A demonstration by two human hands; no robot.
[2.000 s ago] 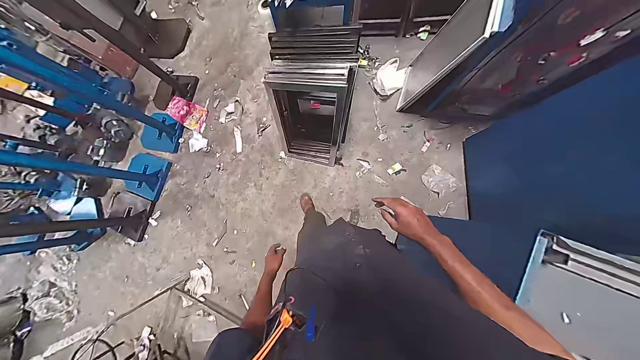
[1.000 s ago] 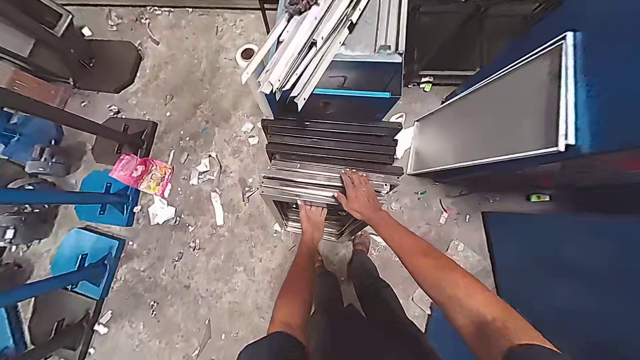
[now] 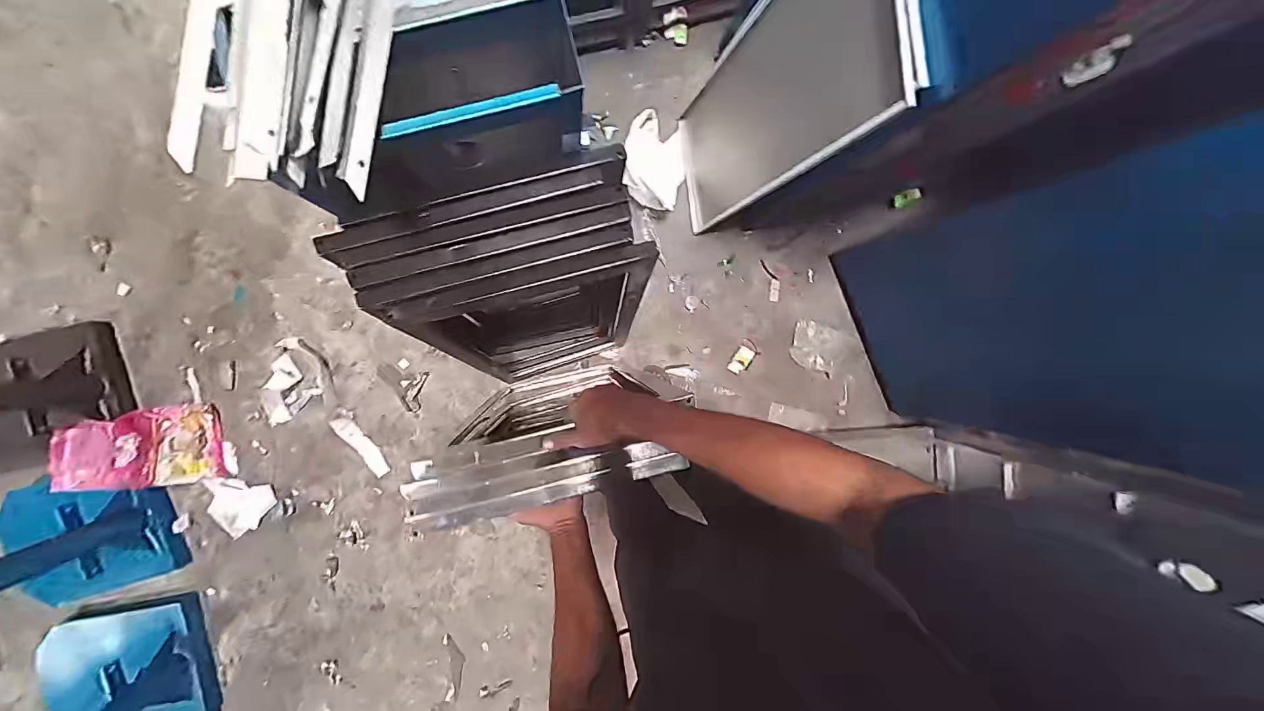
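Several silvery metal frames [image 3: 504, 489] are held together against my body, tilted towards me and apart at the top from the dark frames. My left hand [image 3: 553, 513] grips their near edge from below; its fingers are hidden under the metal. Across their upper right side lies my right hand [image 3: 602, 415], fingers curled on the frames, partly blurred. Just beyond, a stack of dark metal frames [image 3: 494, 247] leans against a dark blue cabinet-like box.
White metal strips [image 3: 286, 89] lie on the dark box [image 3: 474, 128] ahead. A grey panel [image 3: 800, 109] stands at the right, beside a white plastic bag [image 3: 654, 163] and a large blue panel [image 3: 1066, 296]. Blue metal bases [image 3: 99, 543] and scraps lie at left.
Both hands have gone from empty to gripping the silvery frames. Those frames, against the dark stack one second ago, are now pulled back towards my body, leaving a gap at the top.
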